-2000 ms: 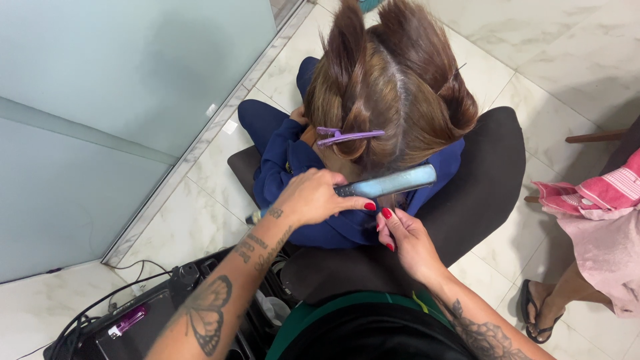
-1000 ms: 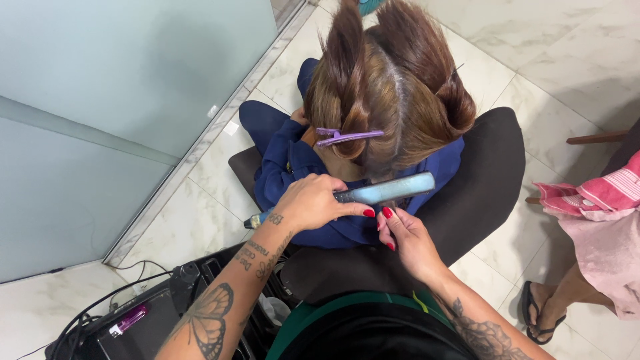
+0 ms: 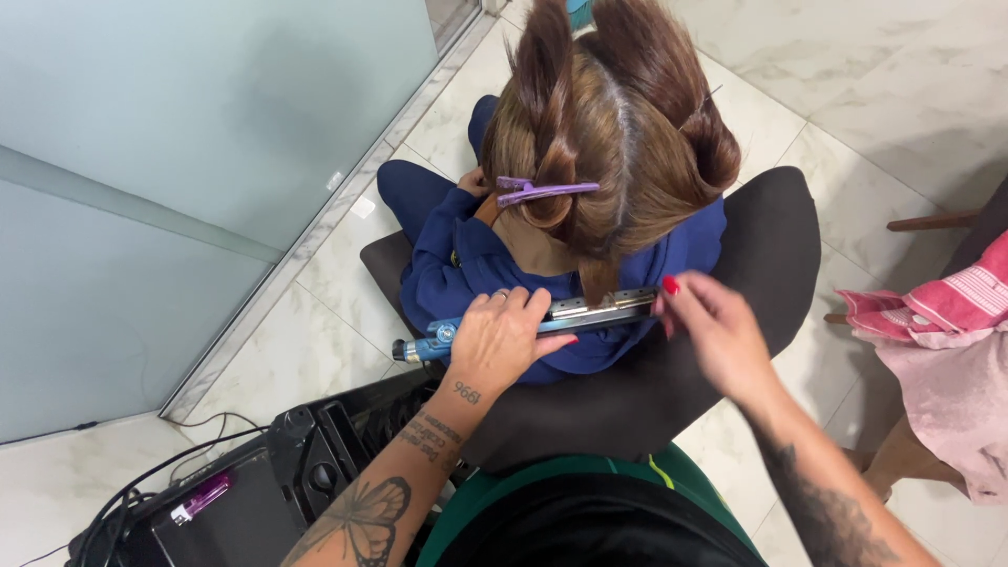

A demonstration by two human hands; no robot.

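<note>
My left hand [image 3: 500, 339] grips a blue hair straightener [image 3: 598, 315] below the head of a seated person in a dark blue top [image 3: 441, 276]. A short hair strand [image 3: 598, 279] hangs down to the straightener's plates, which face up; whether they clamp it I cannot tell. My right hand [image 3: 705, 327] is near the straightener's far tip, fingers bent and slightly blurred; whether they touch the tip or hold anything is unclear. A purple hair clip [image 3: 547, 190] holds a twisted section on the left of the head, and the brown hair [image 3: 622, 142] is parted down the middle.
The person sits on a dark chair [image 3: 772, 236]. At lower left, a black trolley [image 3: 236, 512] carries a purple lighter [image 3: 203, 498] and cables. A frosted glass panel [image 3: 197, 157] stands left. At right, another person's leg [image 3: 906, 457] shows near a red towel [image 3: 961, 287].
The straightener has turned so its inner plates show, and the hair strand now reaches them. My right hand has moved away from the left one, toward the straightener's tip.
</note>
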